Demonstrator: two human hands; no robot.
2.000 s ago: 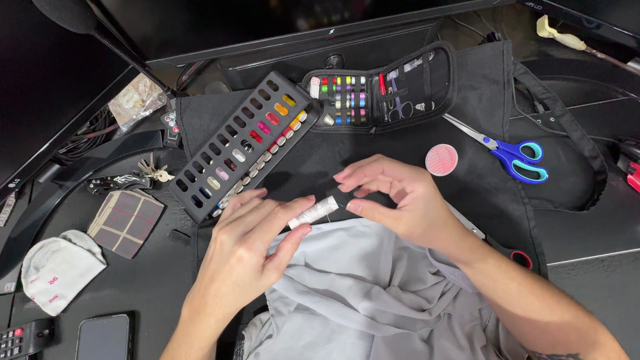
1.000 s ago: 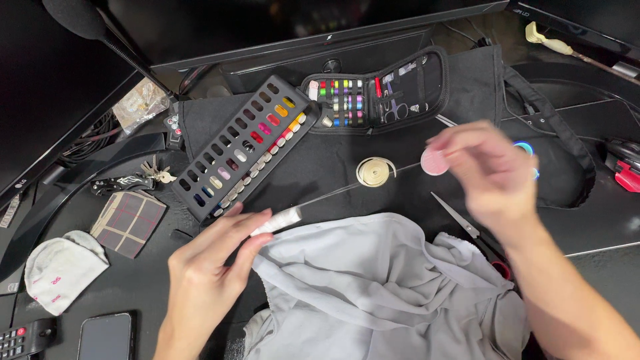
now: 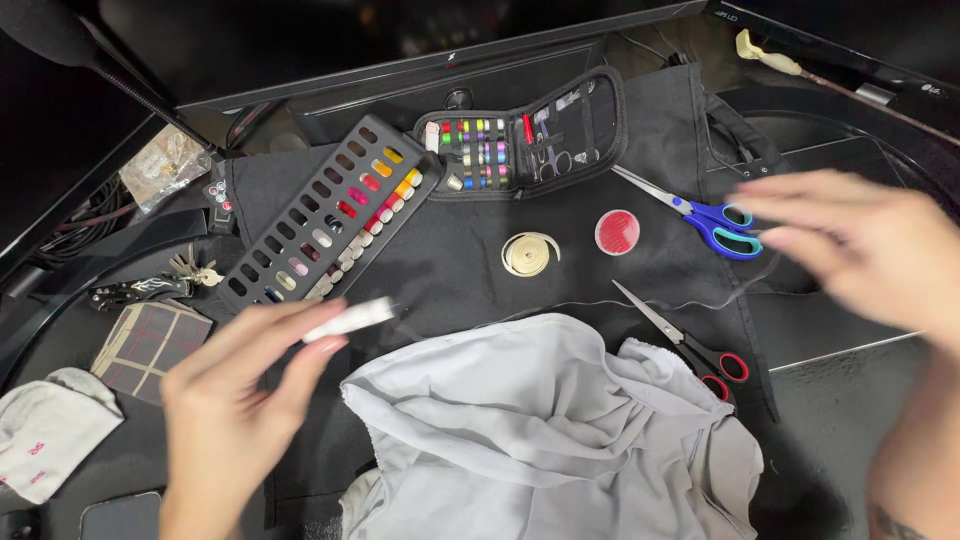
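Note:
Between the thumb and fingers of my left hand (image 3: 247, 382) is a white spool of thread (image 3: 352, 319). A thin thread (image 3: 555, 306) runs from it across the black cloth toward my right hand (image 3: 847, 240), which is blurred; its fingertips are close together beside the blue-handled scissors (image 3: 712, 221), and the thread's end is not plain there. Light grey fabric (image 3: 525, 420) lies crumpled below. A rolled tape measure (image 3: 529, 255), a round red-and-white pin case (image 3: 617, 232) and black-and-red scissors (image 3: 675, 334) lie between my hands.
A black rack of thread spools (image 3: 322, 217) leans at the left of an opened sewing kit (image 3: 517, 139). Keys (image 3: 195, 268), a plaid cloth (image 3: 154, 345), a white cloth item (image 3: 56, 435) and a phone (image 3: 120, 517) are at left. Monitors (image 3: 390, 45) stand behind.
My right hand has moved far to the right, away from the spool in my left hand, and the thread now spans a longer stretch. The tape measure and black-and-red scissors are more fully uncovered.

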